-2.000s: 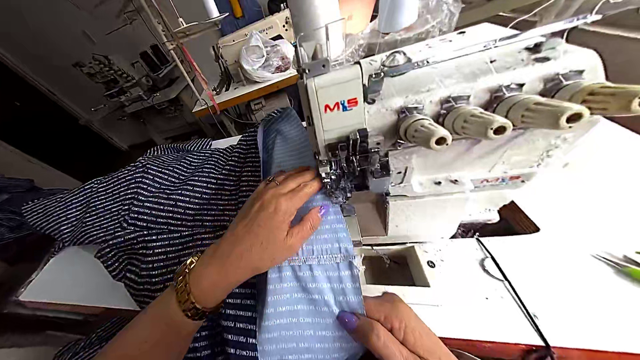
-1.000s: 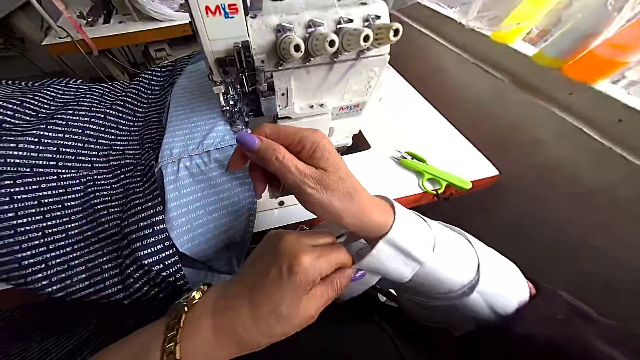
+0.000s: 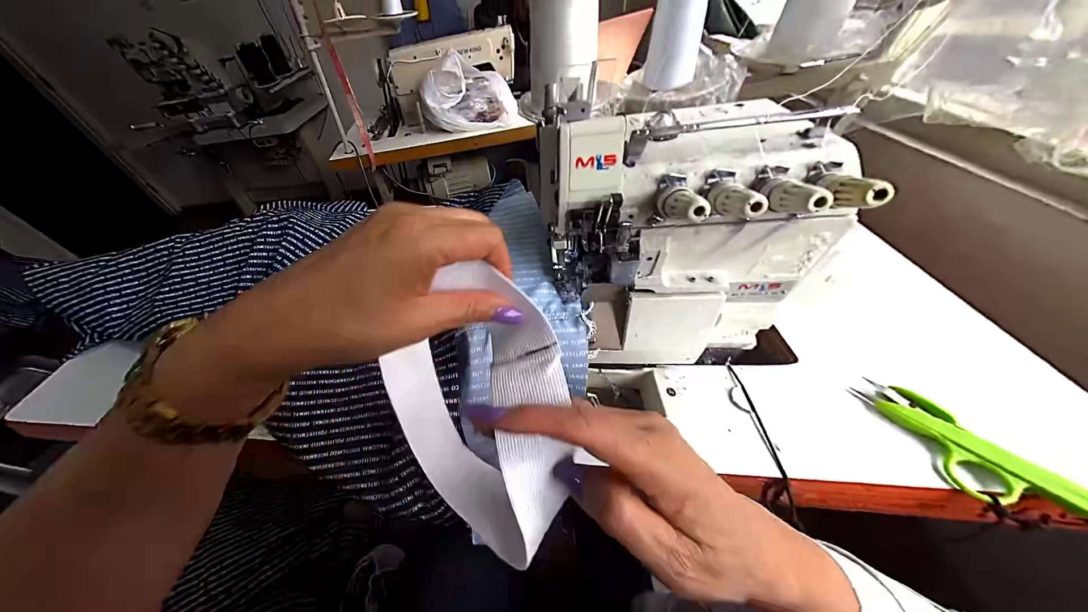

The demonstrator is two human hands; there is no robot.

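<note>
A loop of white ribbed elastic band (image 3: 529,374) hangs between my hands in front of the overlock sewing machine (image 3: 705,195). My left hand (image 3: 374,285) grips its upper part between thumb and fingers. Lower down, my right hand (image 3: 654,484) pinches the band's right side. A short dark mark crosses the band between them. Behind the band, light blue printed fabric (image 3: 518,225) lies at the machine's needle area, its right edge trailing loose threads. Dark striped printed fabric (image 3: 204,255) spreads to the left and down over the table's front edge.
Green-handled thread snips (image 3: 969,446) lie on the white table (image 3: 858,340) at the right, near its front edge. A black cord (image 3: 761,425) runs over that edge. Thread cones (image 3: 565,51) stand behind the machine. A plastic bag (image 3: 466,95) sits on another sewing table further back.
Both hands now hold up the white elastic loop in front of the machine. Two seconds ago they rested on the blue fabric. The view has swung back to the left since one second ago.
</note>
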